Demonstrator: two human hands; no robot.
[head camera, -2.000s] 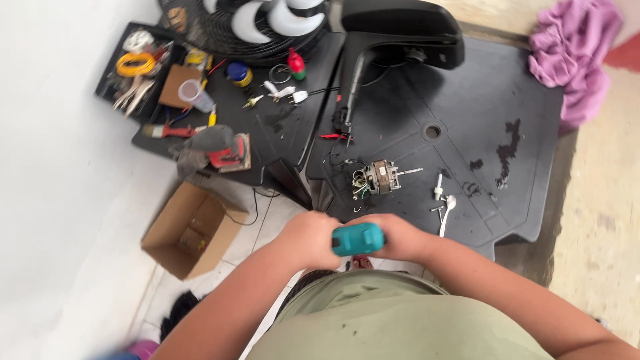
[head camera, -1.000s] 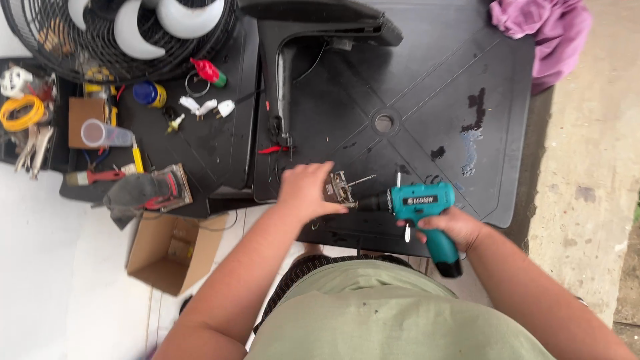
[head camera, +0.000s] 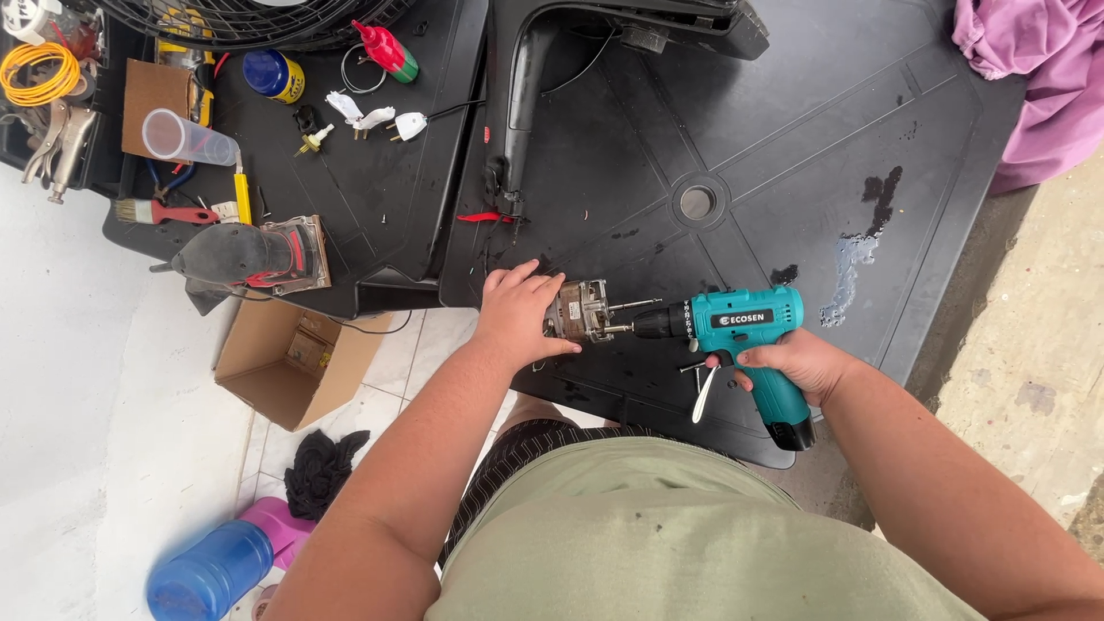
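My left hand (head camera: 519, 317) grips a small electric fan motor (head camera: 580, 310) from its left side, near the front edge of a black plastic table (head camera: 776, 172). The motor's shaft points to the right. My right hand (head camera: 798, 366) holds a teal cordless drill (head camera: 746, 319) by its handle, a finger at the trigger. The drill's bit meets the motor's right face, at its lower corner. Partly behind the drill lie a white plastic piece (head camera: 704, 397) and metal screws or pins. Further up the table stands a black fan stand (head camera: 515, 121).
On the left table are an electric sander (head camera: 250, 256), a paintbrush (head camera: 164, 212), a clear plastic cup (head camera: 190, 138), a blue jar (head camera: 273, 76), a red bottle (head camera: 388, 52) and white plugs (head camera: 410, 126). A cardboard box (head camera: 297, 358) is on the floor; purple cloth (head camera: 1035, 69) hangs at right.
Two seconds ago both hands were together at the drill, with the motor lying free. The left hand has since taken hold of the motor, and the drill has moved to the motor's right side.
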